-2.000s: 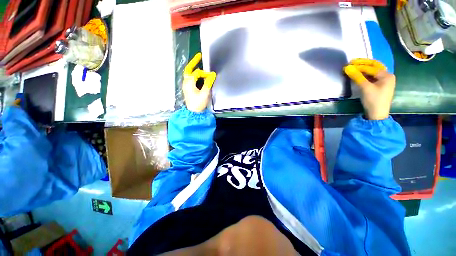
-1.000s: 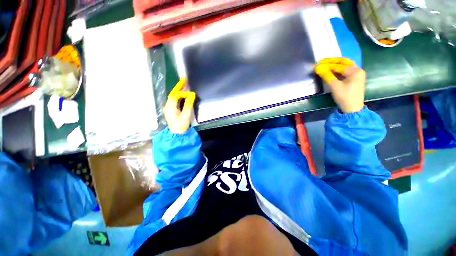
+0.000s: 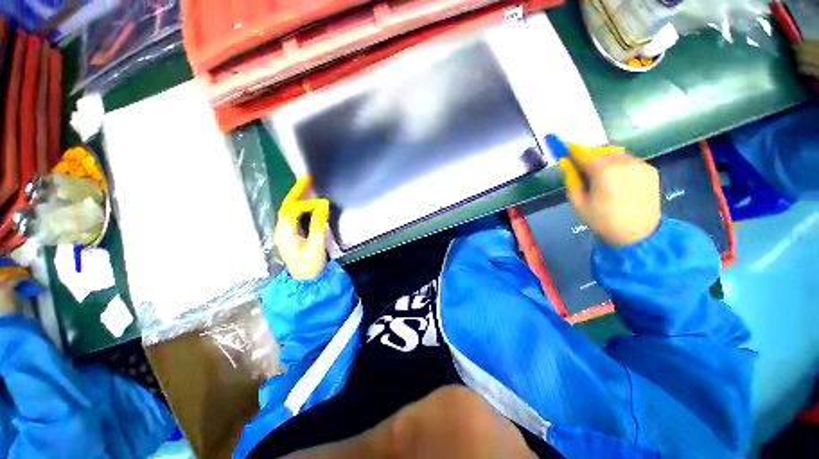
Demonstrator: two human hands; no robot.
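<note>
A black glossy panel (image 3: pixel 413 134) lies on a white mat (image 3: pixel 559 85) in front of me, with bright reflections on its face; a clear film seems to lie over it. My left hand (image 3: pixel 303 229), with yellow finger cots, pinches at the panel's near left corner, apparently on the film edge. My right hand (image 3: pixel 611 188), also with yellow cots, holds a small blue scraper (image 3: pixel 557 146) just off the panel's near right corner. The right palm is blurred.
Red trays (image 3: pixel 296 45) are stacked behind the mat. A white film stack (image 3: pixel 184 197) in clear plastic lies left. Bottles stand on plates at far left (image 3: pixel 72 211) and far right. A cardboard box (image 3: pixel 202 385) and a red tray (image 3: pixel 575 314) with dark panels are below the bench edge. Another worker's sleeve shows at left.
My view has turned and shifted right. The blue strip lying right of the panel is now in my right hand, which has let go of the film's right side. My left hand stays at the left corner.
</note>
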